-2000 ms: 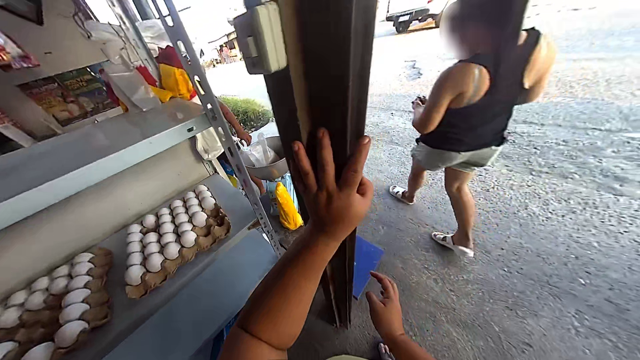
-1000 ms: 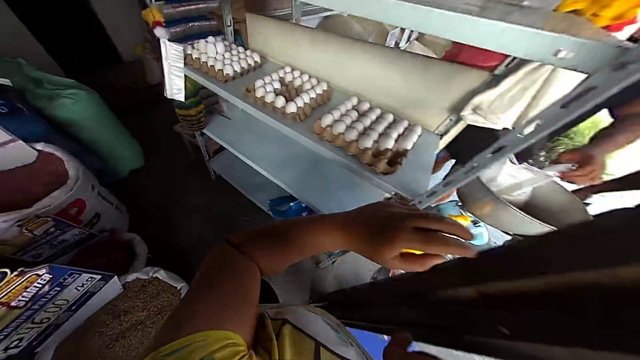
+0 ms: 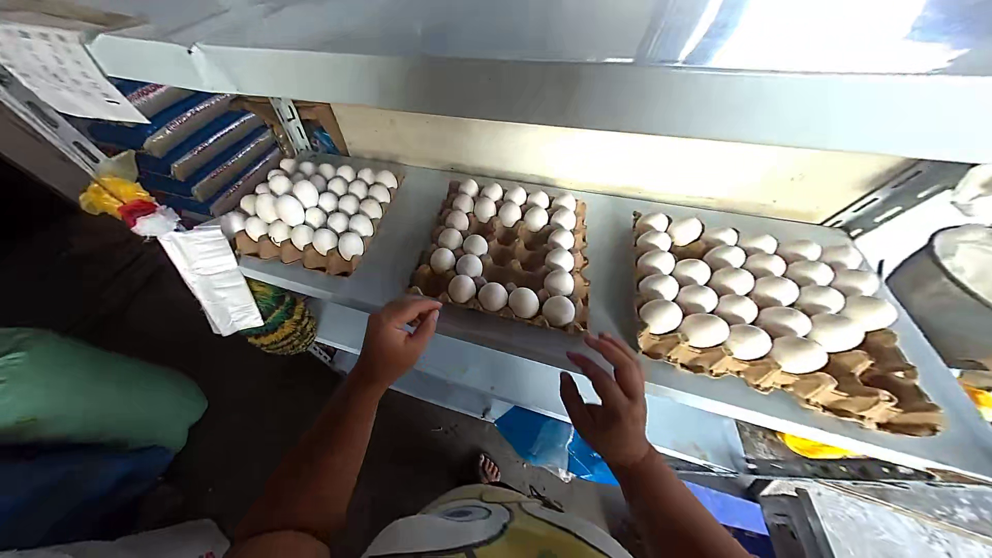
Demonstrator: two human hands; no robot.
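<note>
Three brown pulp trays of white eggs stand on a grey metal shelf. The left tray (image 3: 304, 256) looks full, with a few eggs on top. The middle tray (image 3: 518, 249) has empty cups at its centre. On the right tray (image 3: 868, 387) the eggs leave a row of bare cups at the near right side. My left hand (image 3: 397, 337), thumb and forefinger close together, is at the near left corner of the middle tray; I cannot tell if it holds anything. My right hand (image 3: 612, 395) hangs before the shelf edge between the middle and right trays, fingers apart, holding nothing.
An upper metal shelf (image 3: 542, 93) overhangs the trays. White plastic bags (image 3: 209, 275) hang at the left post, near stacked blue packs (image 3: 201, 147). A green sack (image 3: 93, 387) lies at lower left. A metal basin (image 3: 945, 294) stands at the right.
The view has turned from the post and street to the egg shelf. My left hand, earlier against the dark post, is now by the middle tray. My right hand has come up before the shelf.
</note>
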